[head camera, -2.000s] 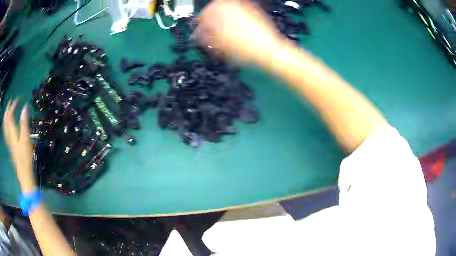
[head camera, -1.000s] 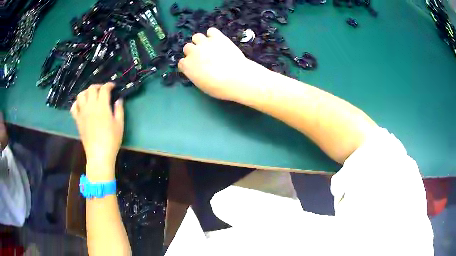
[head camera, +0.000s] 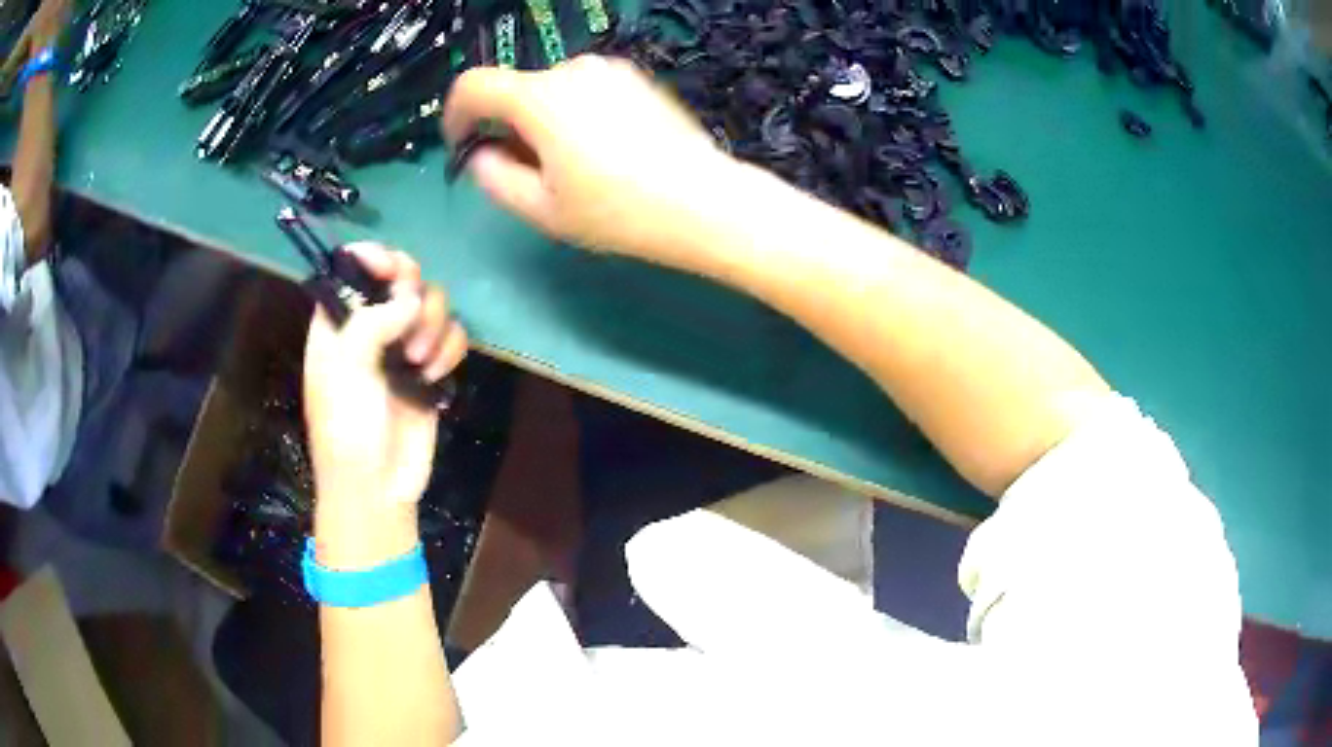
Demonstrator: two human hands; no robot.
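My left hand (head camera: pixel 383 343), with a blue band at the wrist, is closed around slim black housings (head camera: pixel 324 263) whose ends stick out above and below the fingers. My right hand (head camera: pixel 563 146) holds a small curved black part (head camera: pixel 479 148) between thumb and forefinger, above the green table top. A pile of slim black housings (head camera: pixel 343 66), some with green strips, lies beyond my hands at the upper left. A heap of small curved black parts (head camera: pixel 818 110) lies beyond my right forearm, with one pale round piece (head camera: pixel 849 83) among them.
The green table (head camera: pixel 701 350) has a thin pale front edge. An open brown carton (head camera: pixel 205 489) with dark shiny units stands below it. Another person's arm (head camera: pixel 40 132) with a blue wristband is at far left. More dark parts (head camera: pixel 1132 44) lie at the upper right.
My left hand has lifted from the pile and drawn back over the table edge, now closed around housings. My right hand has moved left off the heap and now shows a curved part.
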